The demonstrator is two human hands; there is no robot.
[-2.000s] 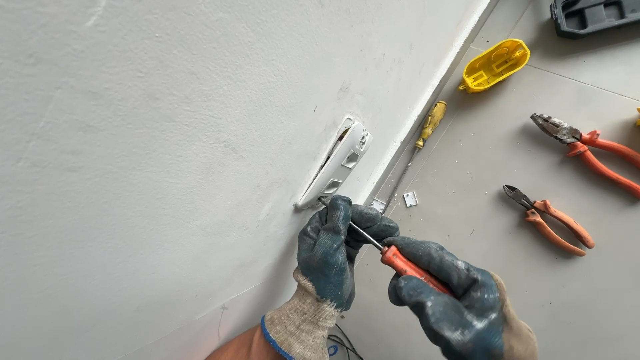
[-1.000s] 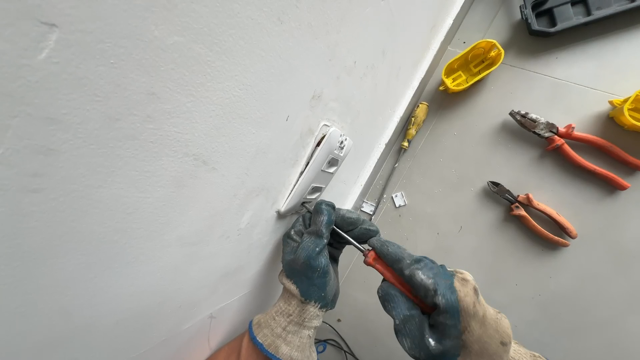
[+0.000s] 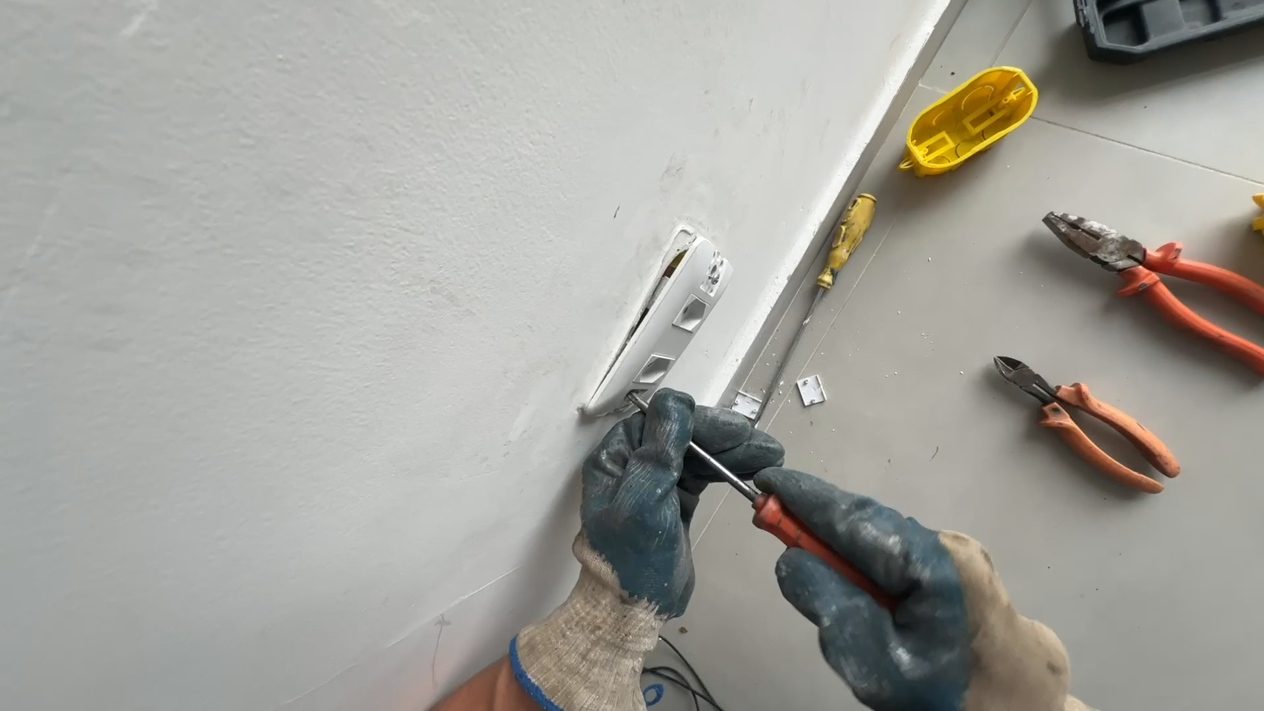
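Observation:
A white wall outlet plate with square openings (image 3: 673,331) sits tilted on the wall, its upper left edge standing off from a recess. My right hand (image 3: 894,583), in a blue-coated knit glove, grips a screwdriver with a red handle (image 3: 805,538). The shaft runs up and left to the plate's lower end, where the tip meets what looks like a screw. My left hand (image 3: 647,494), gloved alike, pinches the shaft close to the tip, just below the plate. The far side of the plate is hidden.
On the tiled floor lie a yellow-handled screwdriver (image 3: 846,240), a yellow electrical box (image 3: 971,120), combination pliers (image 3: 1165,272), diagonal cutters (image 3: 1096,430), small white square covers (image 3: 811,391), part of a black case (image 3: 1155,25) and dark cables (image 3: 681,676). The skirting edge (image 3: 849,188) runs beside the wall.
The red screwdriver's handle and my right hand have turned slightly; its tip stays at the plate's lower end. My left hand still pinches the shaft.

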